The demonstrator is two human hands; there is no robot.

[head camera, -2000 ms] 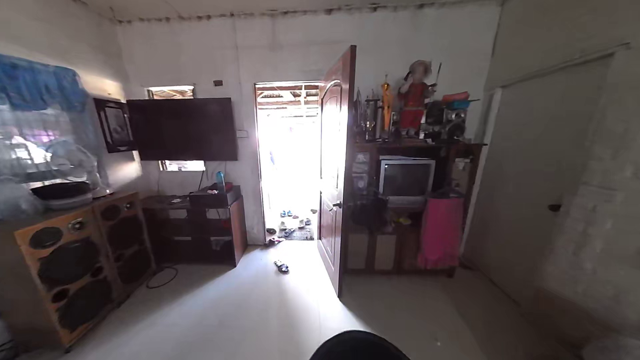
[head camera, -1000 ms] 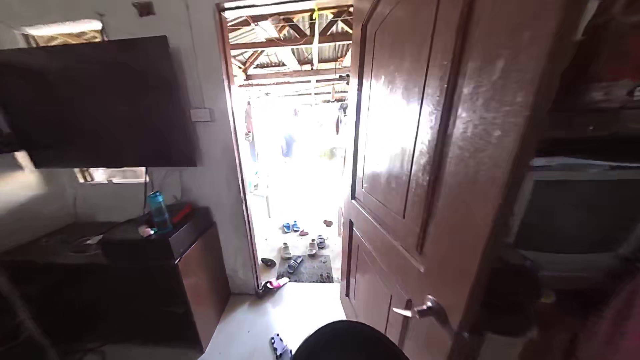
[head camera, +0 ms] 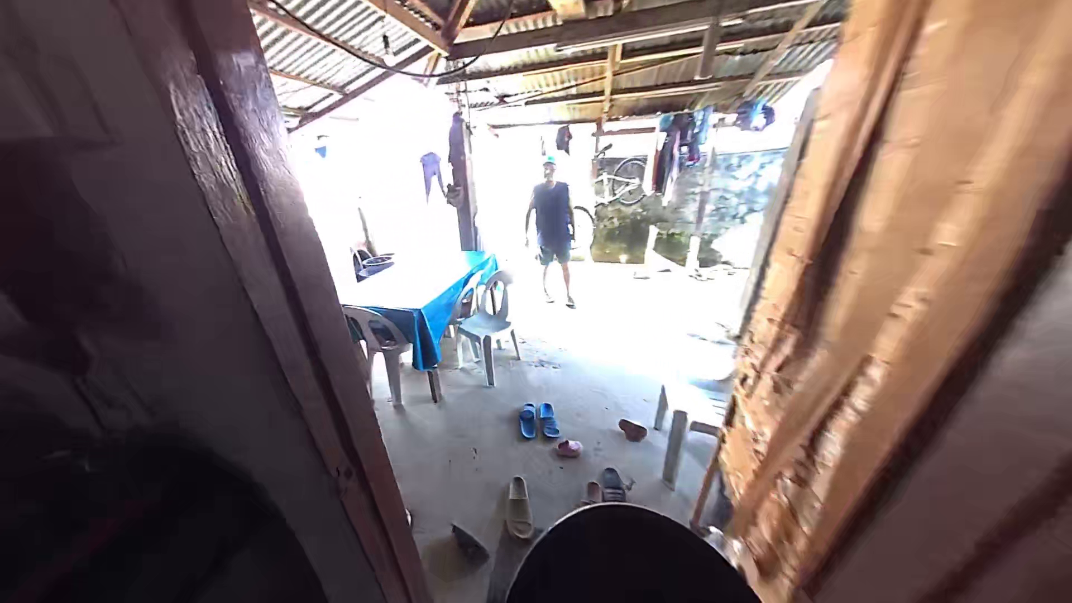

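Observation:
Neither my left hand nor my right hand shows in the head view. A dark rounded shape [head camera: 628, 557], which I cannot identify, fills the bottom middle. Around it on the concrete floor lie a beige slipper [head camera: 518, 507], a dark slide sandal [head camera: 613, 484] and a dark piece of footwear [head camera: 470, 544]. Farther out are a pair of blue slide sandals [head camera: 538, 421], a pink clog [head camera: 569, 449] and a brown shoe [head camera: 633, 430].
A wooden door frame [head camera: 293, 276] stands left, rough timber [head camera: 804, 335] right. Outside are a table with a blue cloth [head camera: 435, 314], plastic chairs [head camera: 488, 322], a standing person [head camera: 551, 222], a bicycle [head camera: 621, 182] and hanging clothes [head camera: 674, 151].
The view has moved forward from the room to the doorway. The television and the door's handle, seen one second ago, are out of view; the outdoor table and the person now show plainly.

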